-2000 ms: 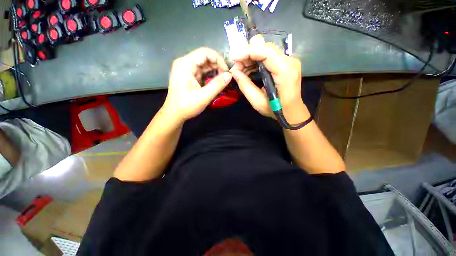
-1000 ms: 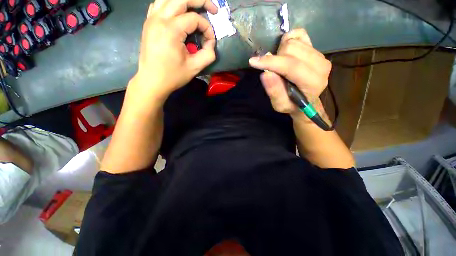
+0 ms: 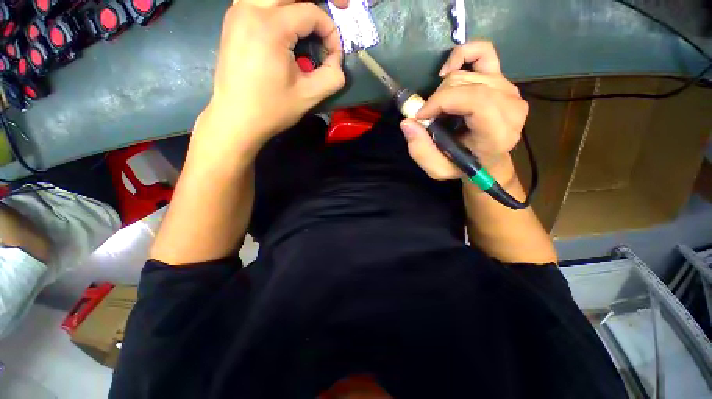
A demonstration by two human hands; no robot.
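My left hand (image 3: 277,62) is at the bench edge, fingers curled around a black unit with a round red face (image 3: 305,63), with a fingertip on a white circuit board (image 3: 356,25). The board lies at the top of the view, partly cut off. My right hand (image 3: 474,109) grips the soldering iron (image 3: 457,150), a black handle with a green band and pale collar. The iron's tip points up and left and meets or nearly meets the board's lower edge. Contact is too small to confirm.
Rows of black-and-red units (image 3: 58,35) lie at the upper left. A narrow pale strip (image 3: 458,21) lies right of the board. A black cord crosses the right side. Below the bench are an open cardboard box (image 3: 609,156), red stools (image 3: 142,183) and a grey crate (image 3: 648,288). A person's sleeve shows at left.
The hands have moved apart from their meeting point. My left hand has moved up to the board with the black-and-red unit. The iron has swung down, its tip now at the board.
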